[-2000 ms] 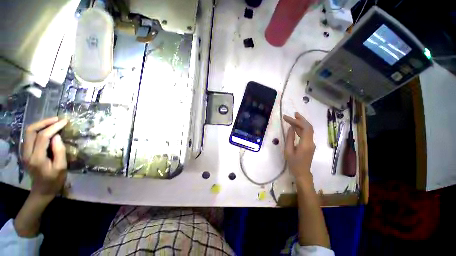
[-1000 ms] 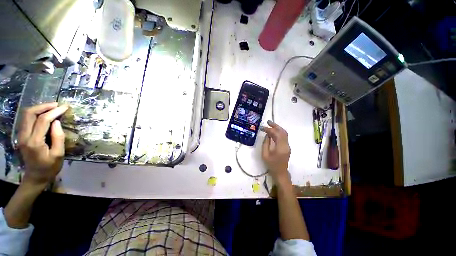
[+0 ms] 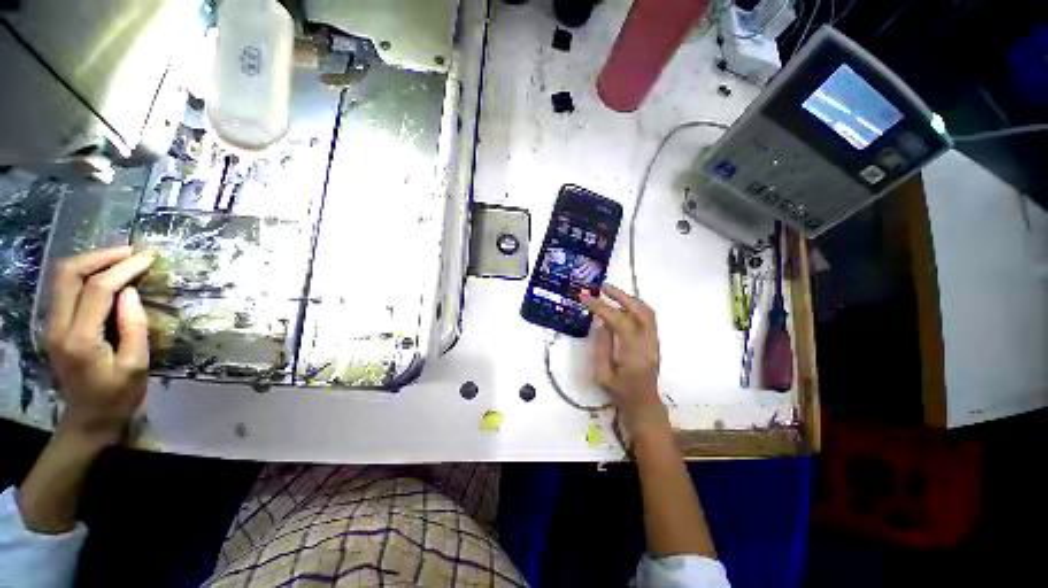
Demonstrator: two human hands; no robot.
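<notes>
A smartphone [image 3: 571, 260] with a lit screen lies face up on the white tabletop, right of the metal machine bed [image 3: 374, 230]. My right hand [image 3: 630, 350] is at the phone's lower right edge, with fingertips over or touching the screen; it holds nothing. My left hand [image 3: 101, 333] rests on the left part of the machine bed with fingers bent. Its thumb and index finger are apart, and I see nothing held in it. A thin pale cable [image 3: 636, 218] curves around the phone.
The sewing machine head [image 3: 385, 29] and a white oval lamp part [image 3: 251, 75] are at upper left, crinkled clear wrap [image 3: 21, 247] at far left. A pink-red bottle [image 3: 649, 52] stands at the back. A control panel [image 3: 822, 132], yellow-green snips [image 3: 739, 289] and a screwdriver [image 3: 778, 345] are right.
My right hand has moved left from beside the cable to the phone's edge. The phone screen, dim before, is lit with pictures. My left hand has stayed on the bed.
</notes>
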